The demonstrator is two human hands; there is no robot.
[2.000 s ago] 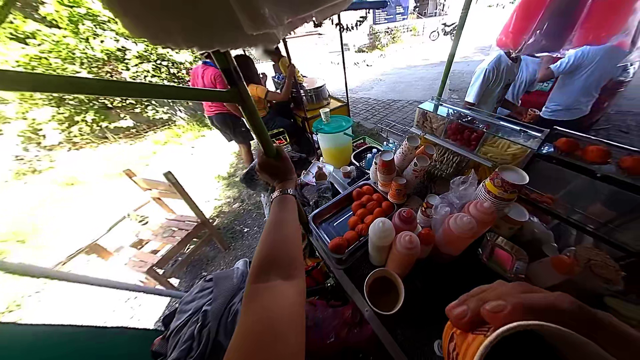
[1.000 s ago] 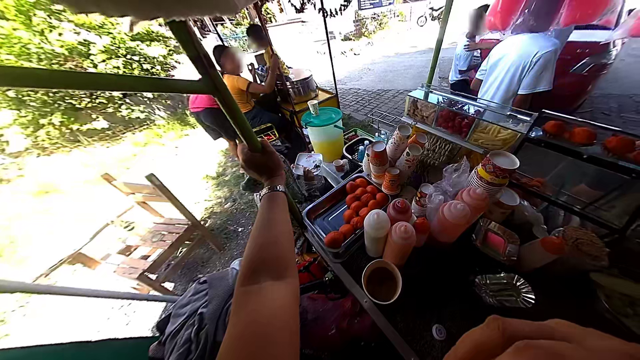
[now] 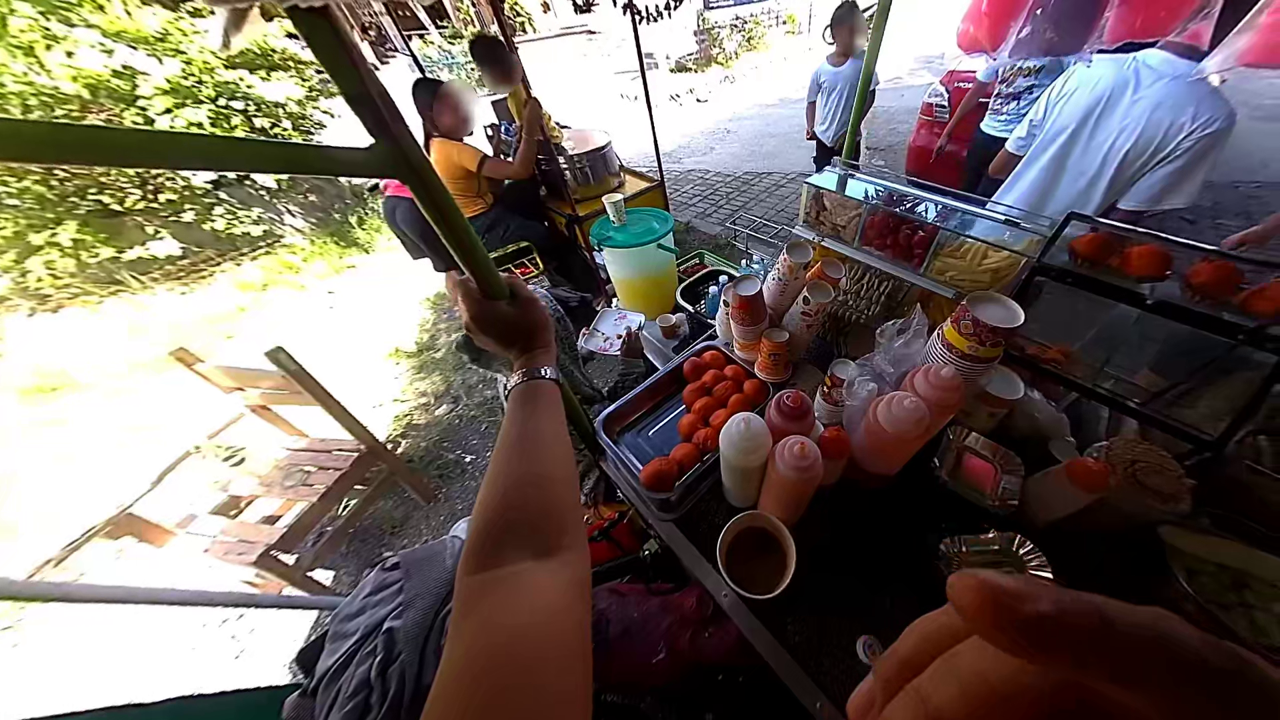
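My left hand, with a metal-banded watch at the wrist, grips a green metal post of the stall. Low at the right, my right hand hangs over the dark counter, fingers loosely bent; its palm side is partly hidden and I see nothing in it. Near it lies a small foil tray. A paper cup of brown liquid stands at the counter's edge, beside squeeze bottles. Behind them a metal tray holds several orange balls.
Stacked paper cups and a glass display case stand behind the bottles. A lidded bucket of yellow drink is beyond the tray. A wooden chair is at the left. Several people are around; one in a white shirt bends beyond the case.
Two seconds ago my right hand was at an orange-patterned cup at the lower right; that cup is out of view now. The left hand keeps its hold on the post. People beyond the stall have shifted.
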